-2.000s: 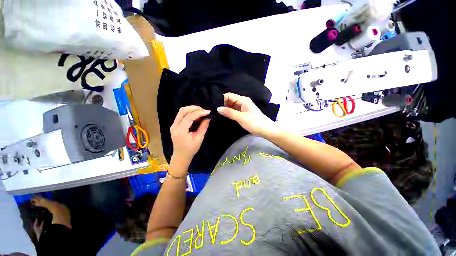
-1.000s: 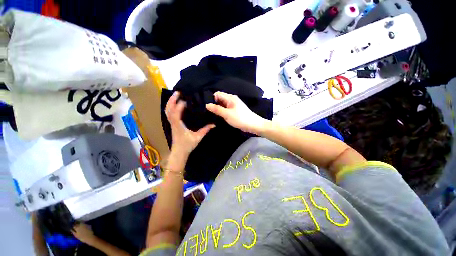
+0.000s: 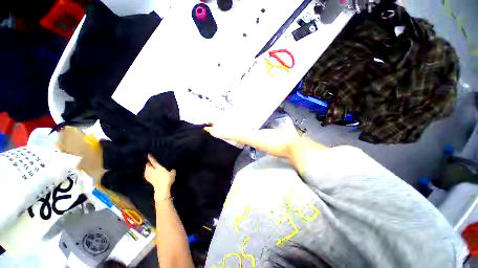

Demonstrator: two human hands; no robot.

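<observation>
The black garment (image 3: 196,172) lies bunched and spread at the table's front edge, reaching back towards the tub. My left hand (image 3: 160,177) is on its middle, index finger and thumb apart; whether it grips cloth cannot be told. My right hand (image 3: 223,133) is at the garment's right upper edge, fingertips closed on the cloth and partly hidden. The white sewing machine (image 3: 238,36) blends into the tabletop. Scissors with red and yellow handles (image 3: 283,58) lie beside it.
A white tub (image 3: 56,89) holds black cloth at the back left. A white bag (image 3: 31,180), a brown board (image 3: 89,157), more scissors (image 3: 132,217) and a neighbouring machine (image 3: 91,235) are at left. Plaid garments (image 3: 388,78) lie at right. A dark thread cone (image 3: 205,23) stands behind.
The view has turned, showing more of the tub and plaid heap. My hands have moved apart. The garment is more spread and extends towards the tub.
</observation>
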